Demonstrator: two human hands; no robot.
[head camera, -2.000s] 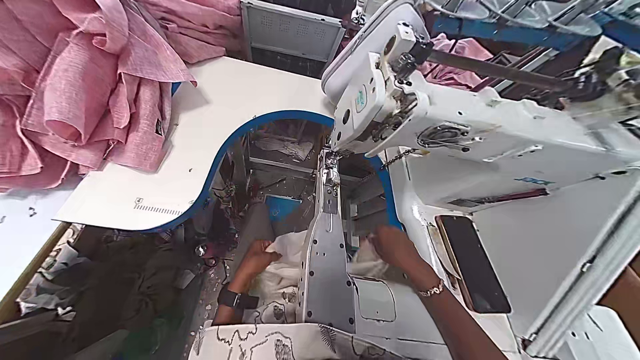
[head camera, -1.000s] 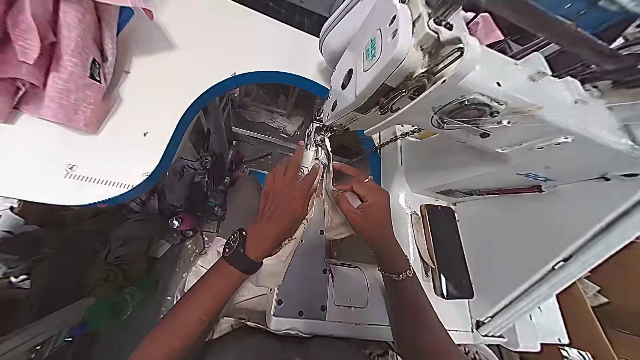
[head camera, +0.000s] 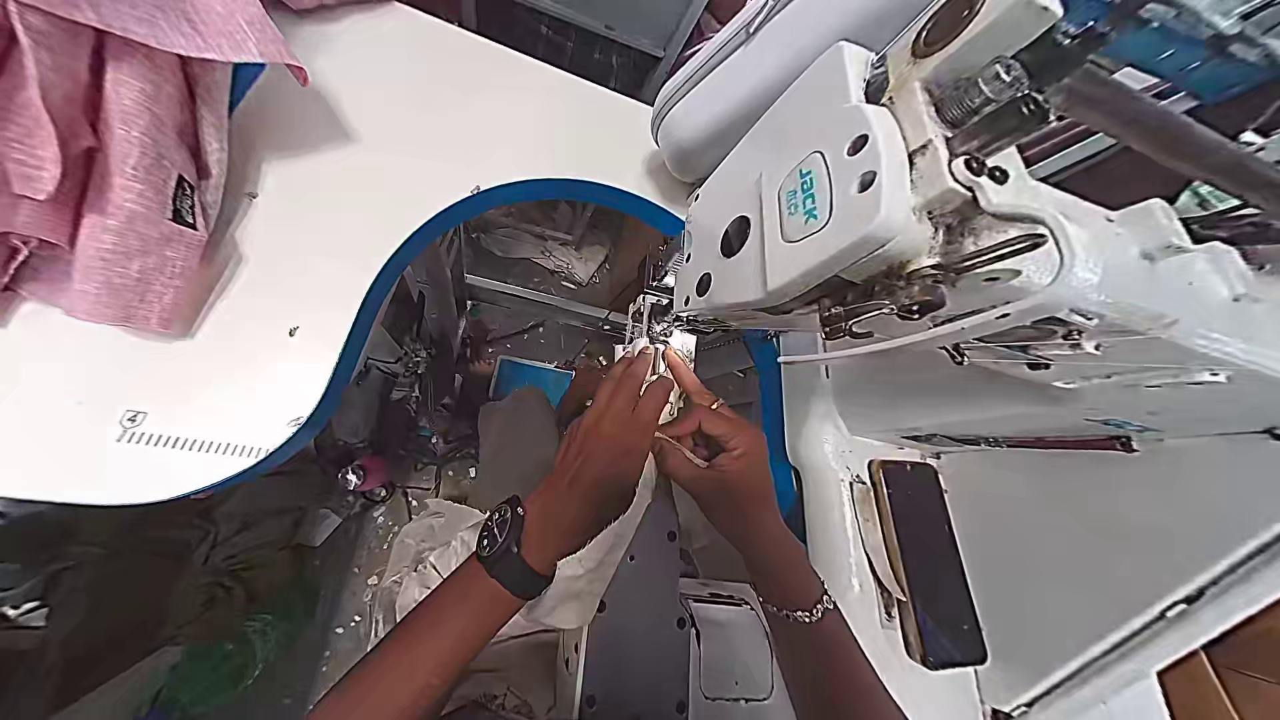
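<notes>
A Jack sewing machine (head camera: 810, 210) stands over a narrow metal arm bed (head camera: 635, 620). Off-white fabric (head camera: 600, 570) lies along the bed and hangs down its left side, with its far end at the presser foot (head camera: 655, 318). My left hand (head camera: 605, 455), a black watch at its wrist, presses the fabric with its fingertips just in front of the foot. My right hand (head camera: 725, 460), with a ring and a bracelet, pinches a fold of the fabric between thumb and fingers, its index finger reaching to the foot. The needle's tip is hidden.
A white table (head camera: 450, 110) with a blue curved edge is at the left, pink garments (head camera: 110, 190) on it. A smartphone (head camera: 930, 560) lies on the machine's base at the right. Dark cloth (head camera: 180, 570) is piled at the lower left.
Two seconds ago my hands were apart on either side of the bed; since then both have come together at the presser foot. The fabric's end has moved up to the foot with them.
</notes>
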